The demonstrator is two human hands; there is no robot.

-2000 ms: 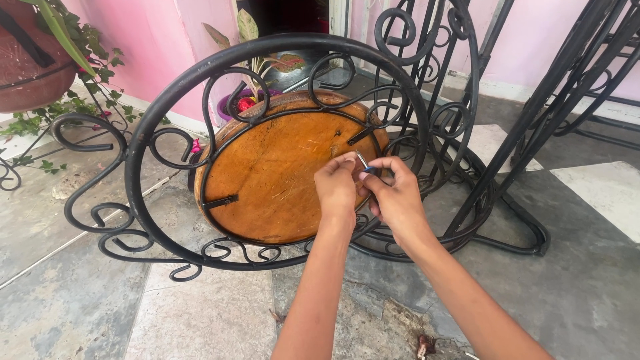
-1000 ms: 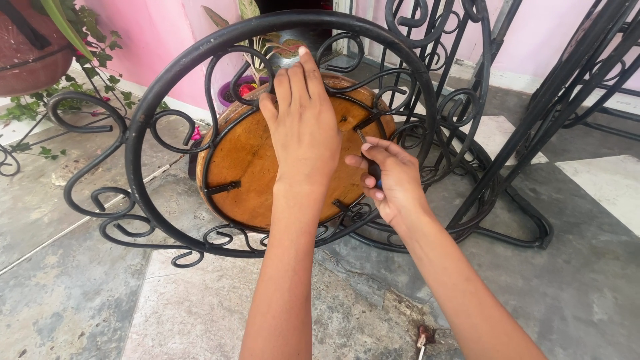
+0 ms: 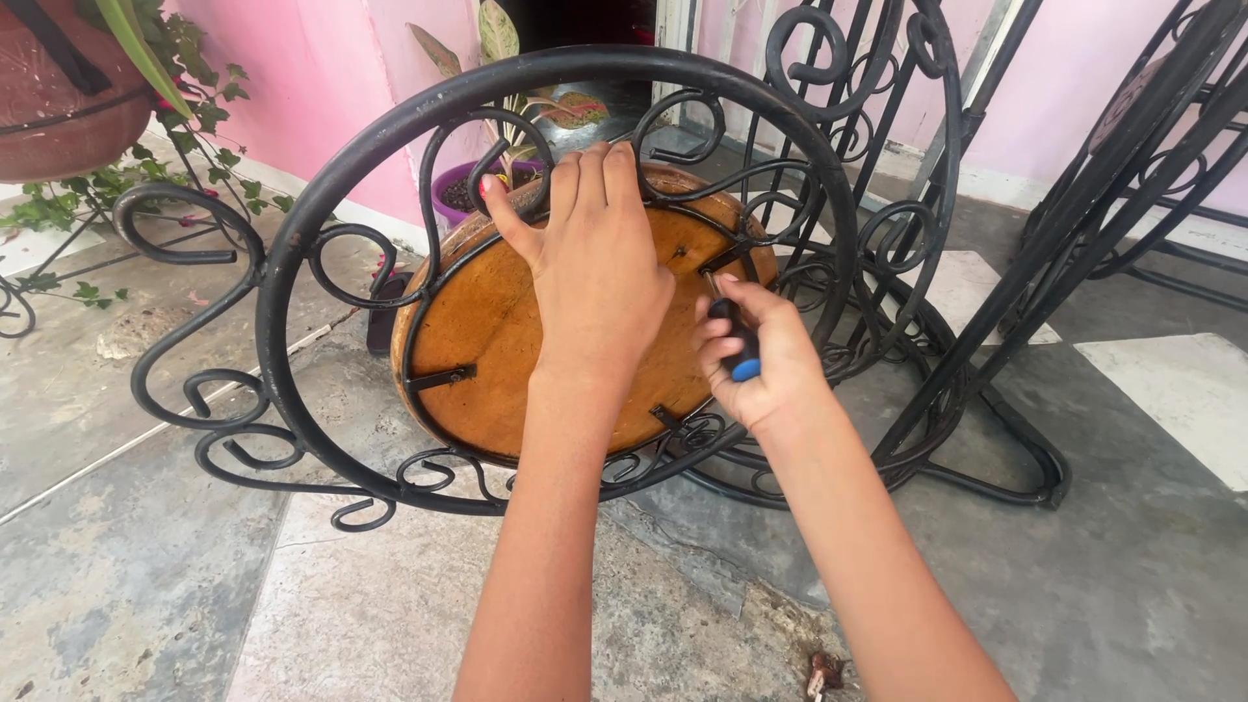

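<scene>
A round wooden seat [image 3: 497, 331] is set in a black scrolled metal frame [image 3: 283, 322], its underside toward me, with small metal tabs lying on the wood. My left hand [image 3: 600, 263] rests at the seat's upper edge, fingertips curled over the rim and inner ring, thumb spread to the left. In my right hand [image 3: 760, 351] is a screwdriver [image 3: 733, 336] with a black and blue handle. Its shaft points up at the upper right metal tab [image 3: 726, 257]; whether the tip sits in a screw cannot be told.
More black metal furniture [image 3: 1033, 224] stands at the right. Behind the frame is a purple flowerpot [image 3: 453, 190] with a leafy plant, near a pink wall [image 3: 302, 88]. A clay pot [image 3: 68, 97] hangs in a stand at the upper left. A small brown scrap [image 3: 824, 673] lies on the floor.
Both hands were together at the seat's upper right two seconds ago. The left has since moved to the upper rim; the right now holds the screwdriver's tip by the tab.
</scene>
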